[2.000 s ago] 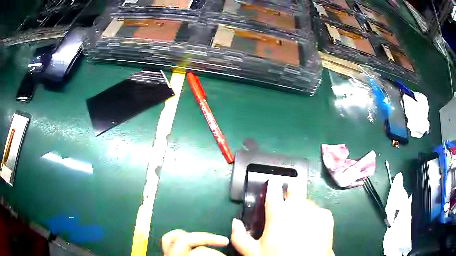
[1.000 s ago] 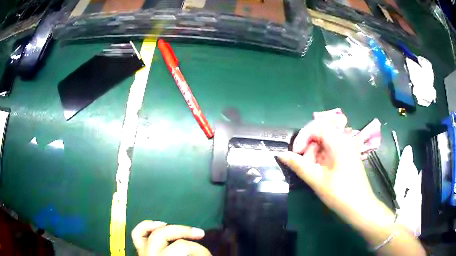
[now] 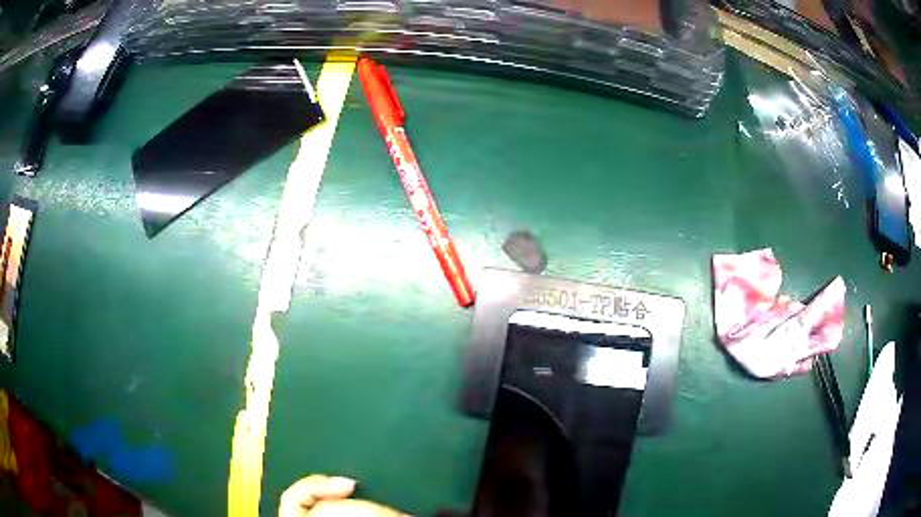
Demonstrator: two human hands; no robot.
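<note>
A glossy black phone touch panel (image 3: 578, 404) lies in the matte grey alignment jig (image 3: 491, 343), its top edge inside the rounded end plate engraved with "TP贴合". Its lower end runs out of the bottom edge of the picture. My left hand (image 3: 328, 497) is at the bottom edge, left of the jig, mostly cut off; only a thumb or finger and part of the hand show. I cannot tell if it holds anything. My right hand is not in view.
A red marker pen (image 3: 419, 192) lies behind-left of the jig, near a black sheet (image 3: 227, 136) and yellow tape (image 3: 265, 374). Clear blister trays (image 3: 525, 50) stand at the back. Right: a pink-and-white cloth (image 3: 773, 323), tweezers (image 3: 833, 409) and a white wipe (image 3: 871, 444).
My right hand was at the panel's top right corner and has left the picture. The panel now shows in the jig uncovered. My left hand shows less. The view has shifted.
</note>
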